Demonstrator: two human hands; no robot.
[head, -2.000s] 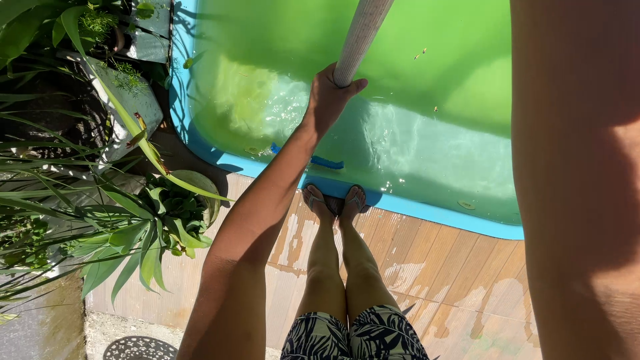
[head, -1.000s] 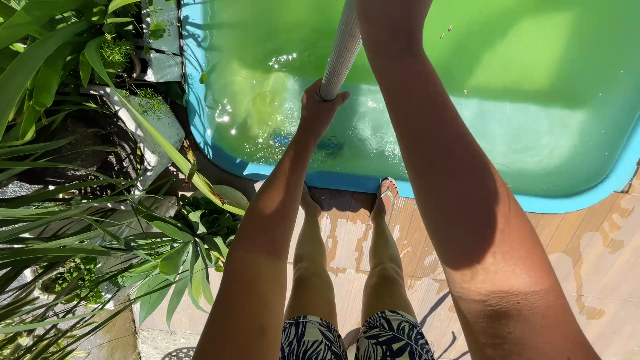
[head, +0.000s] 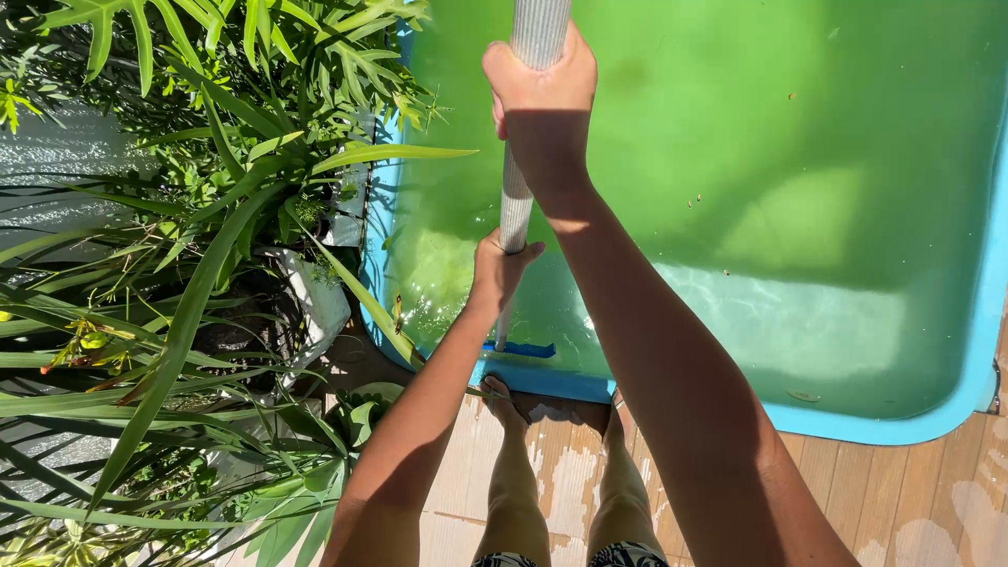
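A ribbed metal pole (head: 516,193) runs down from the top of the view to a blue pool brush head (head: 526,349) in the water beside the near pool wall. My right hand (head: 547,79) is closed around the pole high up. Lower down, my left hand (head: 502,272) grips the same pole. The swimming pool (head: 858,431) has a light blue rim and holds green water, paler over a shallow ledge at the near side. Part of the brush head lies behind the pole's lower end and my left forearm.
My feet (head: 504,398) stand at the rim on wet wooden decking (head: 882,480). Long-leaved plants (head: 189,291) crowd the left side, some leaves reaching over the rim. A white planter (head: 319,303) stands among them. Small bits of debris (head: 726,272) float on the water.
My right hand, out of view two seconds ago, now shows on the pole above my left hand. My feet have moved apart. The view has shifted, showing more pool at the right.
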